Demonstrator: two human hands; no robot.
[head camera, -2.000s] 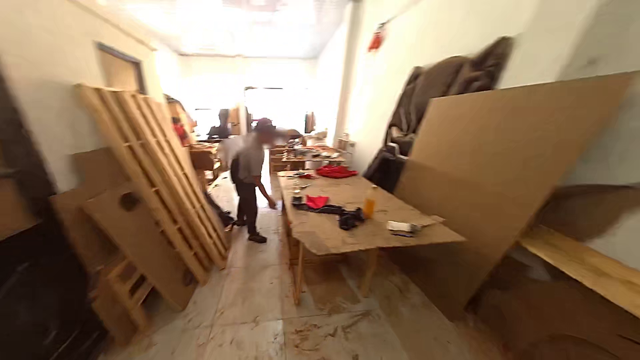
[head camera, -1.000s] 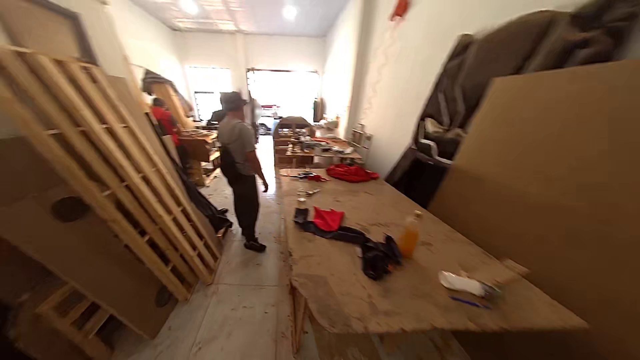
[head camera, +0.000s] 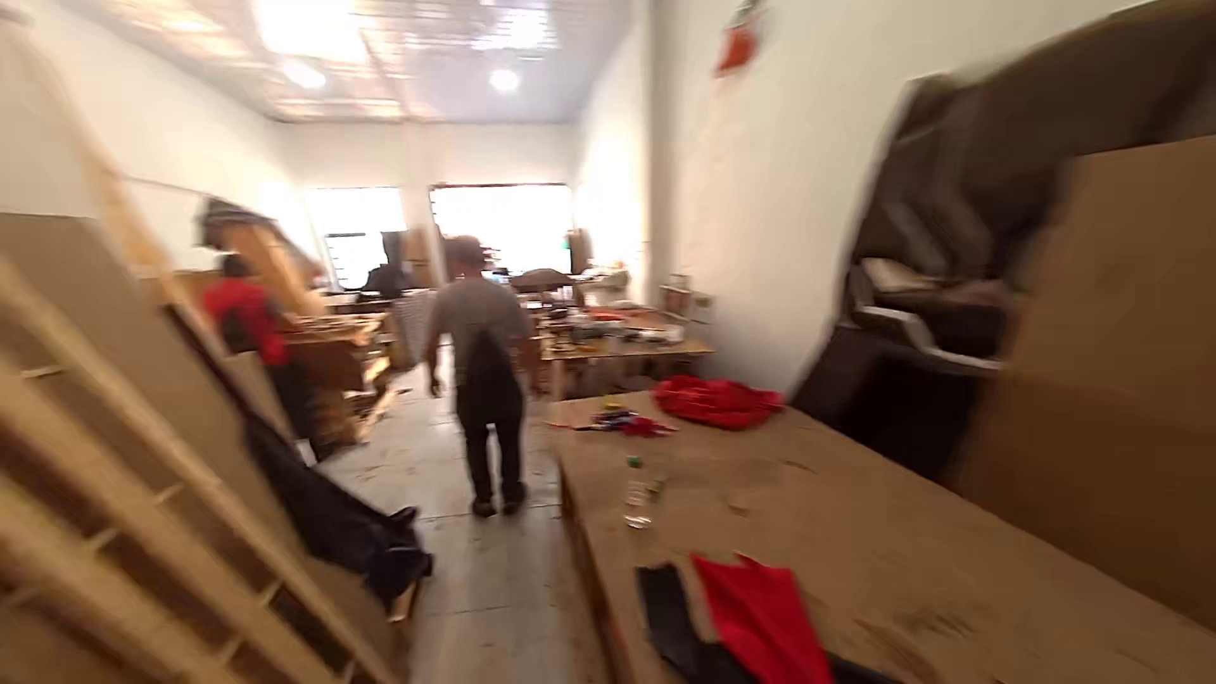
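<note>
Neither my left hand nor my right hand shows in the head view. On the wooden worktable lie a piece of red cloth and a strip of black cloth, side by side at the bottom. A clear bottle with a green cap stands near the table's left edge. Farther back are a bundled red cloth and a small heap of mixed coloured items, too blurred to name.
Wooden slatted frames lean at the left, beside dark cloth. A person in a grey shirt is on the tiled floor; another in red stands farther left. A large board leans at the right.
The view has moved forward along the table. The person in grey, sideways to me before, now has their back to me and is farther down the aisle.
</note>
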